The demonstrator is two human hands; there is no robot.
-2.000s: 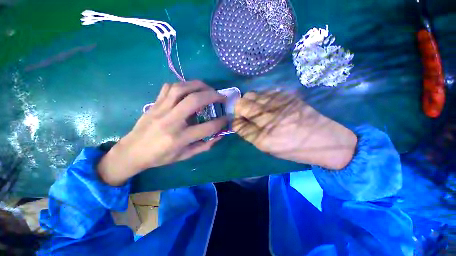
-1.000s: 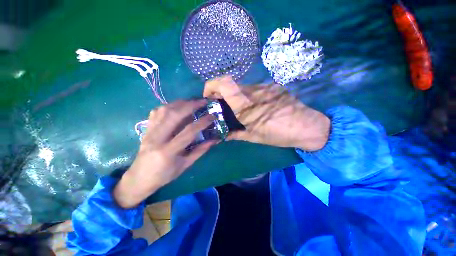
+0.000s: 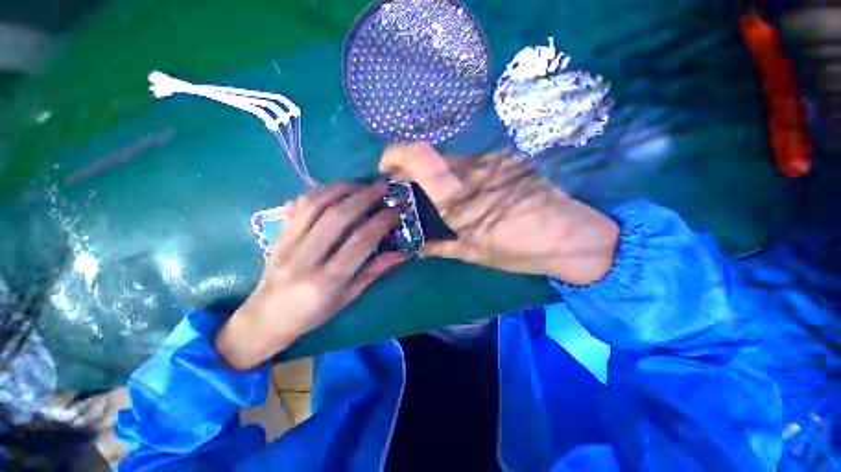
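A small device housing (image 3: pixel 403 218) with a clear, silvery edge lies mostly under my fingers at the centre. A white-edged corner also shows at the left of my left hand. My left hand (image 3: pixel 323 249) lies over the housing with its fingers on it. My right hand (image 3: pixel 498 212) is at the housing's right end, thumb above and fingers below, with a dark gap between. White cables (image 3: pixel 235 96) run from behind my left hand to the upper left. Whether a small part is in my right fingers is hidden.
A round dimpled tray (image 3: pixel 396 88) with silvery specks is above my hands. A pile of small white parts (image 3: pixel 551 101) lies right of it. An orange-red tool handle (image 3: pixel 779 101) is at the far right. Crumpled clear plastic (image 3: pixel 26 373) is at the lower left.
Since two seconds ago, my right hand has closed in around the housing's right end, and the white piece seen there is no longer visible. The tray and pile appear further left as the view shifted.
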